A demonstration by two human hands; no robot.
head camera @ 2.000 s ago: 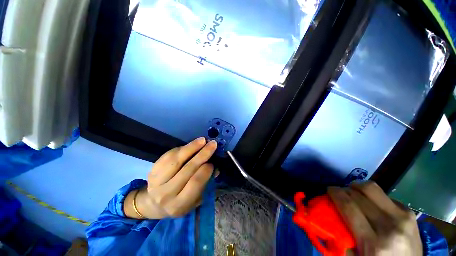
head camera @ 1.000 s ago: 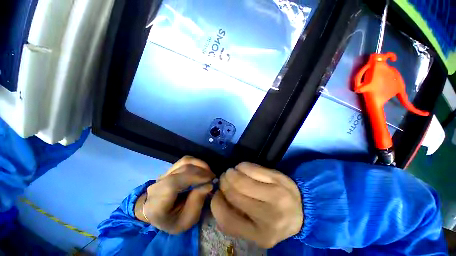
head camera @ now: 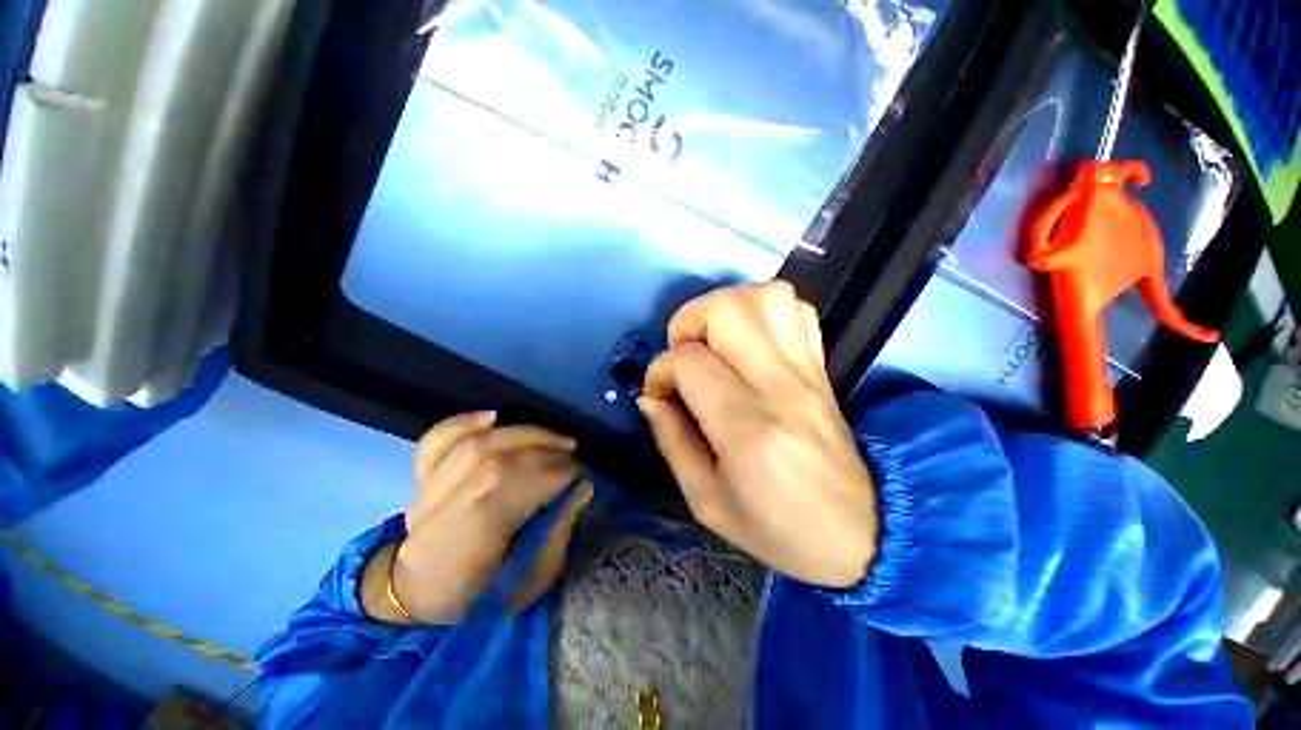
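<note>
A pale-blue tablet back cover (head camera: pixel 485 243) marked "SMOOTH" lies in a black foam tray (head camera: pixel 286 285), with clear film over its upper part. My right hand (head camera: pixel 763 428) is over its lower right corner, fingertips bunched at the dark camera cluster (head camera: pixel 626 367) and covering part of it. Any small piece between these fingertips is hidden. My left hand (head camera: pixel 478 506) is at the tray's near edge, fingers curled around a narrow blue carrier strip (head camera: pixel 531 549) that hangs down against my blue clothing.
An orange-red air blow gun (head camera: pixel 1087 285) lies on a second covered tray at right, its nozzle pointing away. White foam slabs (head camera: pixel 129 214) are stacked at left. A white scrap (head camera: pixel 1213 392) is at the right edge. A blue patterned patch with a yellow-green border is at top right.
The blow gun, in my right hand two seconds ago, lies on the right tray. My hands met below the cluster one second ago; my right hand has since moved up onto it, my left hand slightly left.
</note>
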